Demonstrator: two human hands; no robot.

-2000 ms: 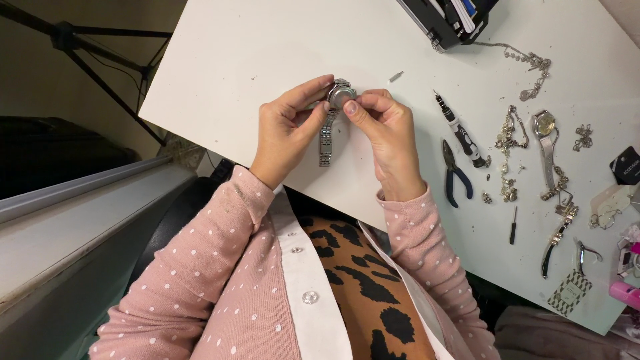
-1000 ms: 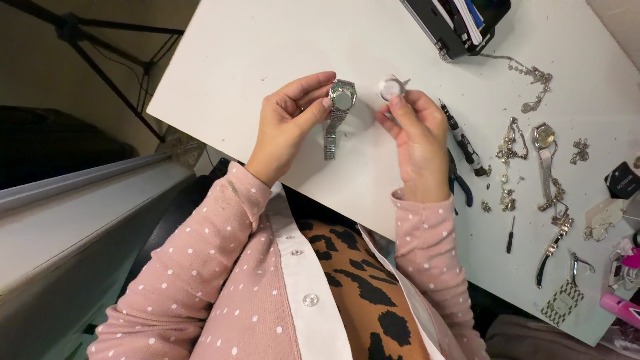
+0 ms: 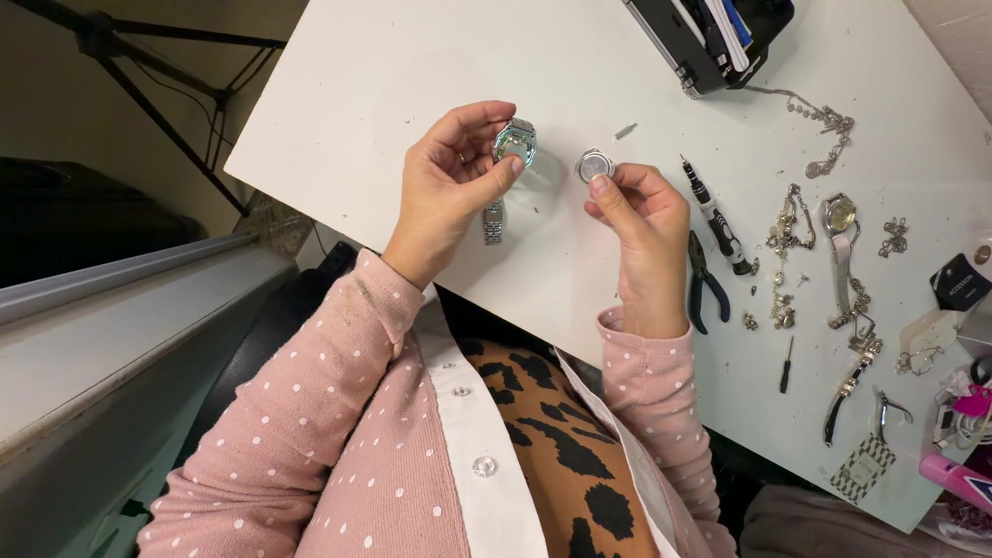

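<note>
My left hand (image 3: 457, 182) grips a silver-coloured metal wristwatch (image 3: 514, 145) by its case, thumb on the lower edge; the link bracelet (image 3: 494, 221) hangs down below the fingers. Between thumb and fingers, my right hand (image 3: 639, 213) holds a round metal watch part (image 3: 595, 165) with an angular rim, apart from the watch and to its right; it looks like a case back. Just above that part, a small metal bit (image 3: 625, 131) lies on the white table. To the right of my right hand are a black-and-white precision screwdriver (image 3: 717, 217) and dark-handled pliers (image 3: 705, 287).
The white table (image 3: 349, 101) holds a black case (image 3: 690, 46) at its far side. Along the right lie a second watch (image 3: 839, 213), a charm bracelet (image 3: 784, 232), a chain (image 3: 895, 236), a small screwdriver (image 3: 787, 368), nippers (image 3: 883, 411) and a pink tube (image 3: 957, 477).
The round metal part was over the watch two seconds ago; my right hand has drawn it away to the right. The watch has tilted in my left hand.
</note>
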